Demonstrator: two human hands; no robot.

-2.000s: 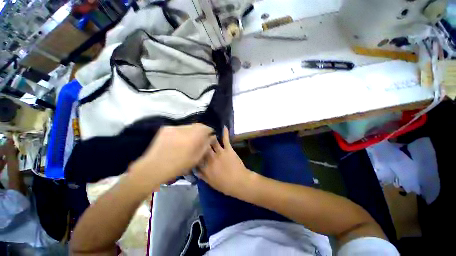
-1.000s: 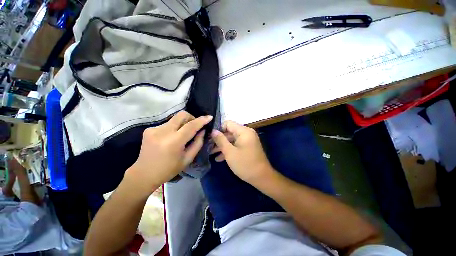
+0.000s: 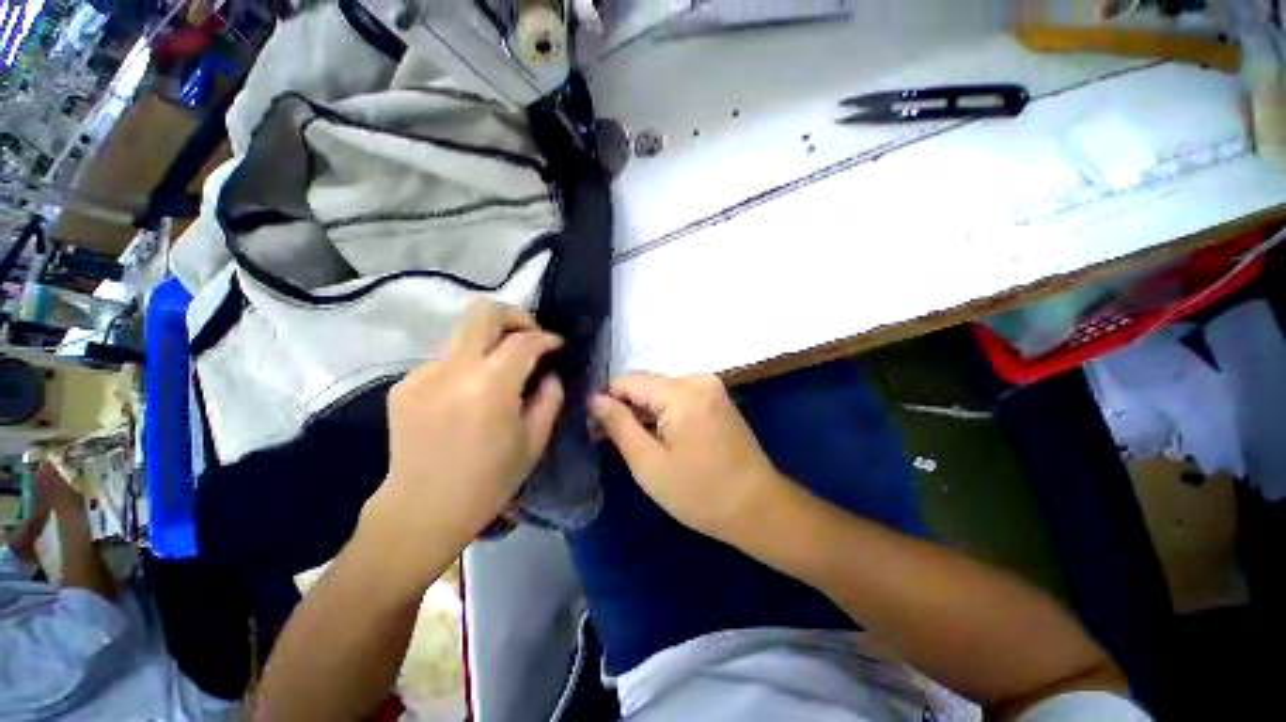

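The light grey shell (image 3: 409,332) with black stripes is bunched to the left of the black fabric band (image 3: 581,254). The band runs from the presser foot (image 3: 564,113) down to my hands at the table's front edge. My left hand (image 3: 473,423) pinches the band, fingers bent over it. My right hand (image 3: 691,444) pinches the band's right edge between thumb and fingers. Dark grey lining (image 3: 564,487) hangs below between the hands. The fingertips partly hide the cloth they hold.
Black thread snips (image 3: 938,102) lie on the white table (image 3: 790,240), with a yellow-orange strip (image 3: 1128,45) behind. A blue basket (image 3: 172,423) stands left. A red basket (image 3: 1072,346) is under the table's right side. A person's arm (image 3: 64,529) shows at far left.
Both hands have come apart from their overlap two seconds ago and now pinch the edge side by side. Over the last second the left hand shifted slightly left. The camera view has moved.
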